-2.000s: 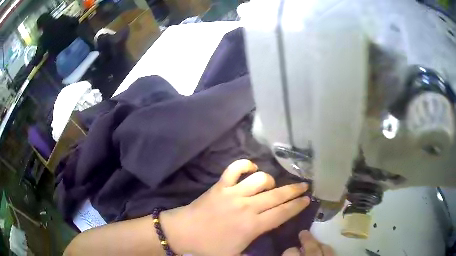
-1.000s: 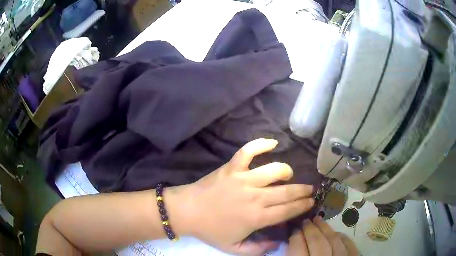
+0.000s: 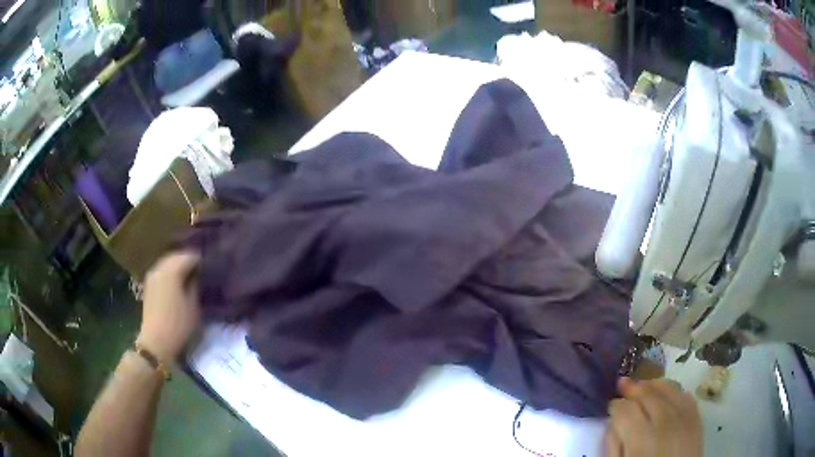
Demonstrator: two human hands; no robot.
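The dark purple-brown cloth garment (image 3: 384, 241) lies rumpled across the white sewing table (image 3: 393, 89). Its right corner reaches under the off-white sewing machine head (image 3: 697, 214). My left hand (image 3: 172, 290), with a bracelet at the wrist, is at the garment's left edge; it is blurred and its fingers are hidden by or against the cloth. My right hand (image 3: 655, 418) is at the garment's right corner, just in front of the needle area, with its fingertips curled on the cloth edge. The presser foot area is small and partly hidden.
A cardboard carton (image 3: 156, 223) with white cloth (image 3: 174, 147) stands left of the table. A white cloth pile (image 3: 563, 64) is at the far table edge. A tan ribbed knob (image 3: 713, 384) is right of the needle. A person in dark clothing (image 3: 174, 22) is at the back left.
My left hand has moved from beside the needle to the garment's far left edge. My right hand shows more fully near the needle. The view has shifted, showing more of the table.
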